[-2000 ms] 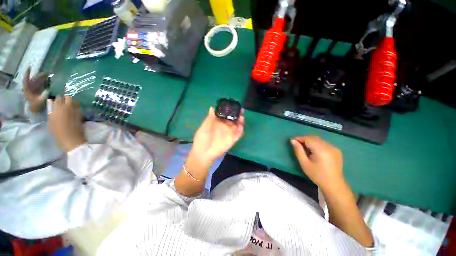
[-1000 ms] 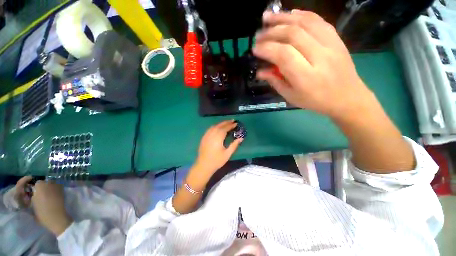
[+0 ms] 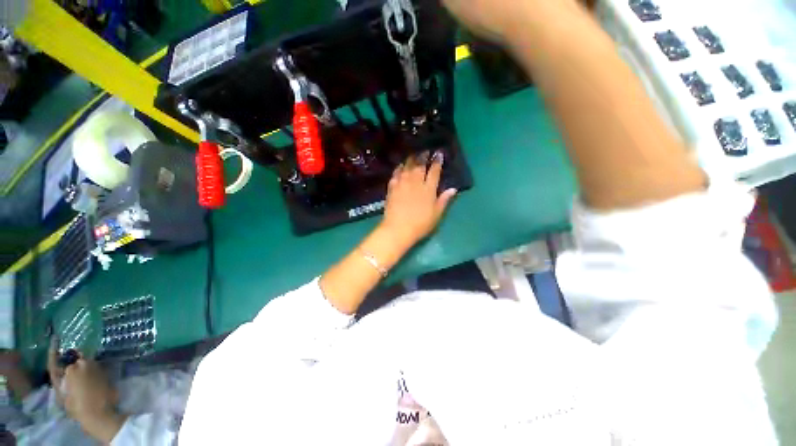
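Note:
My left hand [image 3: 417, 199] reaches over the front of the black press fixture [image 3: 327, 215], its fingertips at the right-hand nest. Whether it holds a module is hidden. My right forearm stretches up across the view; my right hand [image 3: 478, 10] is cut off by the top edge and its fingers are not seen. The right-hand toggle clamp [image 3: 404, 48] shows its silver linkage upright, its red grip out of view. The middle red clamp handle [image 3: 308, 139] and the left red clamp handle [image 3: 210, 174] hang down.
A white tray [image 3: 698, 131] with rows of black modules lies at the right. A tape roll [image 3: 237, 171] lies behind the left handle. A dark tape dispenser [image 3: 166, 196], black cable [image 3: 209, 279] and sheet of black parts [image 3: 128, 327] are left. A neighbour's hands [image 3: 83, 383] work at lower left.
The view has shifted right. My left hand has moved from the mat in front, where it held a black module, to the right-hand nest. My right hand has moved up to the top edge.

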